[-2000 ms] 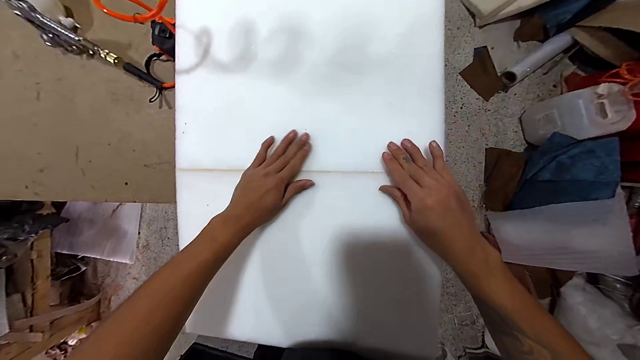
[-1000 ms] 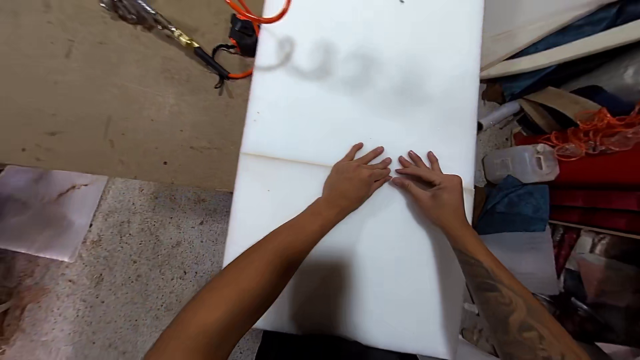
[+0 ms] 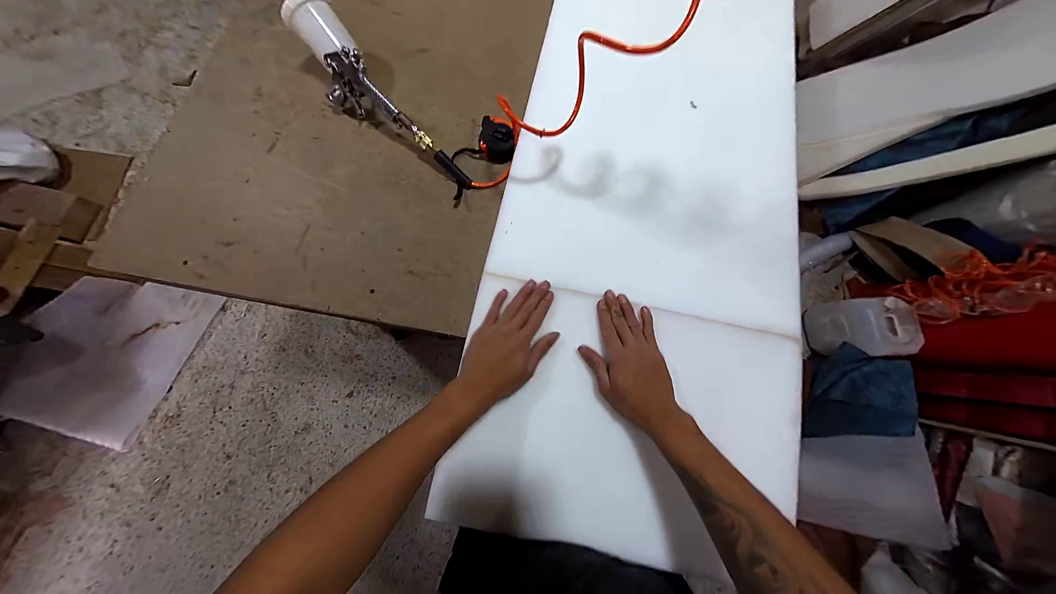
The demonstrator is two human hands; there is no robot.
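Note:
A long white foam slab [image 3: 652, 239] runs away from me, crossed by a thin yellowish seam [image 3: 701, 318]. My left hand [image 3: 509, 342] lies flat on the near part, at the slab's left side, its fingertips close to the seam. Flat on the foam to its right is my right hand [image 3: 634, 355], fingertips also by the seam. Neither hand grips anything. An orange air hose [image 3: 581, 74] lies over the far part of the slab and leads to a spray gun [image 3: 359, 82] on the brown board at the left.
The brown board [image 3: 272, 206] adjoins the slab's left edge, with a tape measure [image 3: 497, 139] beside the hose. At the right are a translucent plastic jug [image 3: 862, 326], blue fabric [image 3: 862, 392], red material [image 3: 990, 346] and white foam strips [image 3: 924, 99]. A pale sheet [image 3: 107, 359] lies on the floor.
A second ago my hands were close together near the middle of the seam; now they are apart and both lie flat, further left along it. The view has shifted.

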